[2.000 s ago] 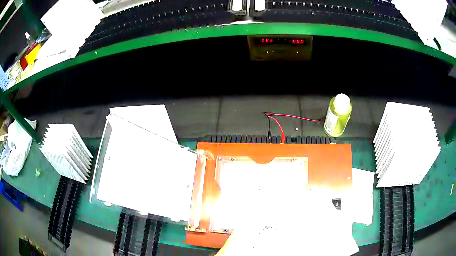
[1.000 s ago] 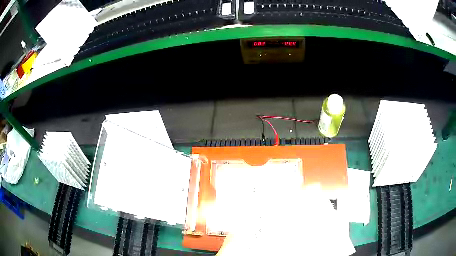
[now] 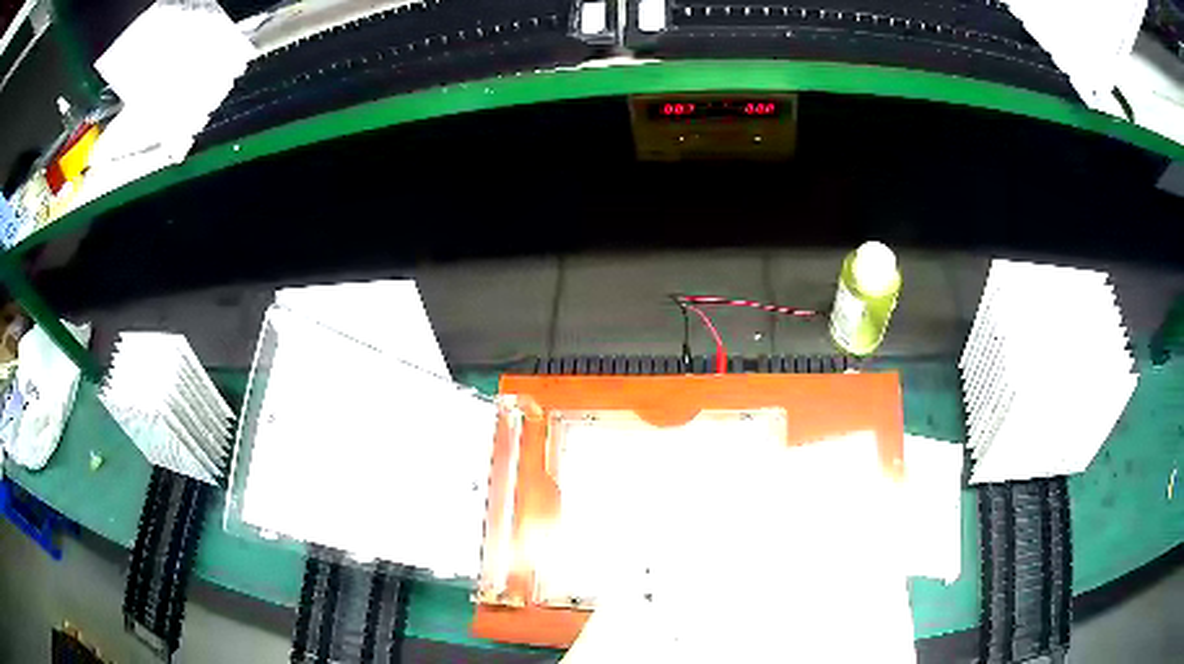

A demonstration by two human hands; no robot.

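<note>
The orange-red test fixture (image 3: pixel 701 393) lies on the bench, its centre washed out white by glare. A white shape (image 3: pixel 831 519), probably a panel or my washed-out right hand, covers the fixture's right part. My left hand (image 3: pixel 595 636) shows only as a pale, overexposed patch at the bottom edge; its fingers and any hold cannot be made out. My right hand cannot be told apart from the glare. The clear acrylic lid (image 3: pixel 249 454) lies open at the fixture's left, over a white area.
Racks of upright white panels stand at left (image 3: pixel 169 409) and right (image 3: pixel 1045 376). A yellow-green bottle (image 3: pixel 863 305) and red and black leads (image 3: pixel 718 340) are behind the fixture. A white sheet (image 3: pixel 937 506) lies at its right. The green-edged shelf (image 3: pixel 519 94) crosses above.
The white shape now reaches higher over the fixture's right side and hides the black switch seen before. The pale patch of my left hand remains at the bottom edge. The view has shifted slightly.
</note>
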